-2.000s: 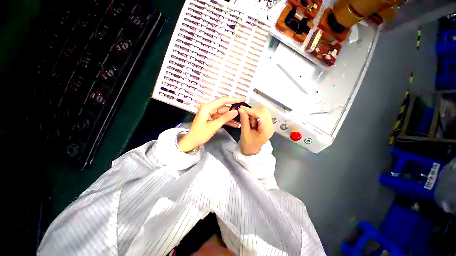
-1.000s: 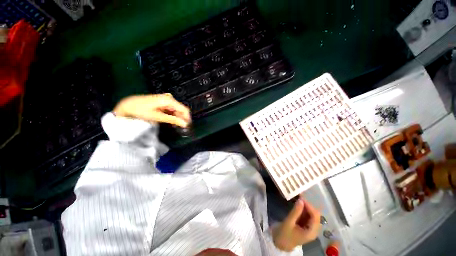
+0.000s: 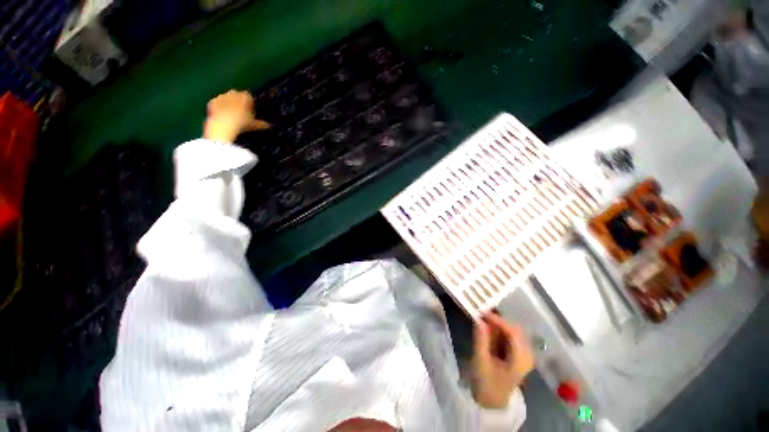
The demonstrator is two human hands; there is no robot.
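Observation:
My left hand (image 3: pixel 230 116), bare and slightly blurred, is at the left edge of the black compartment tray (image 3: pixel 337 135). Its fingertips are hard to make out, and I cannot tell whether it holds anything. The tray has rows of pockets with round units. My right hand (image 3: pixel 501 358) is at the near corner of the white slotted tray (image 3: pixel 455 302), fingers curled with the fingertips close together. A small dark spot shows at the fingertips; I cannot tell whether it is a held part.
Orange parts bins (image 3: pixel 620 232) and a thin tool (image 3: pixel 604 287) are on the white machine (image 3: pixel 674 354), with a red button (image 3: pixel 567 391). Dark loose parts (image 3: pixel 615 160) lie beyond the white tray. Another black tray (image 3: pixel 105 228) is at left. A person's sleeve (image 3: pixel 746 63) shows upper right.
The view has swung left. Both hands were together on a black unit; they then parted. My left hand has moved up along the black tray. My right hand stays by the white tray's corner.

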